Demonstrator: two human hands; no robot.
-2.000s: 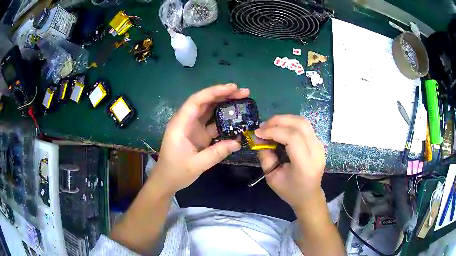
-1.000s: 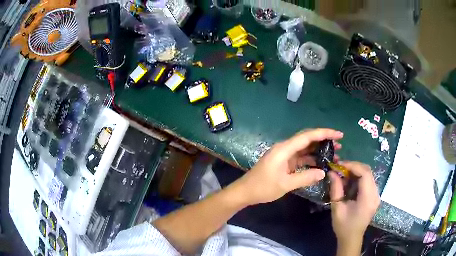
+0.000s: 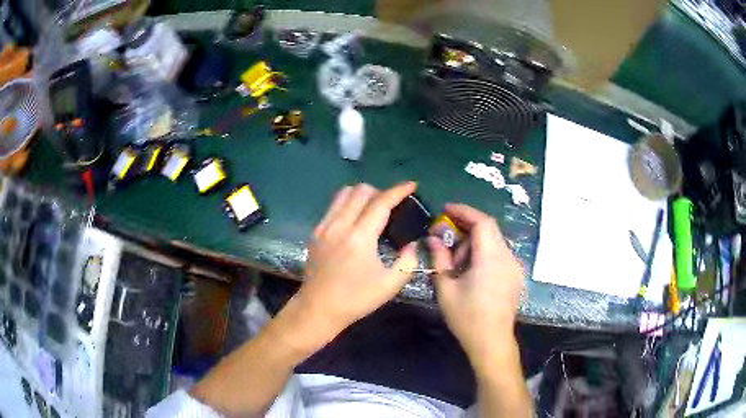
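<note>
My left hand point(image 3: 352, 245) holds a black rounded-square watch unit point(image 3: 406, 220) over the front edge of the bench, its plain dark face showing. My right hand point(image 3: 483, 277) is beside it on the right, fingertips closed on a small yellow-edged part point(image 3: 446, 232), which looks like a flex or a cell; it is blurred. A thin light line shows between the fingertips of both hands. Whether the yellow part is joined to the watch unit cannot be told.
Watch units with cells point(image 3: 244, 205) stand in a row at left. A white bottle point(image 3: 351, 134), amber flex pieces point(image 3: 288, 126), a black fan point(image 3: 483, 108), red-and-white pads point(image 3: 487, 173), white paper point(image 3: 585, 204) and a green stick point(image 3: 684, 243) lie around. Trays point(image 3: 98, 286) are at lower left.
The view swung left and then back right. The watch unit is turned: its component side showed earlier, now a plain dark face shows. Both hands keep their holds.
</note>
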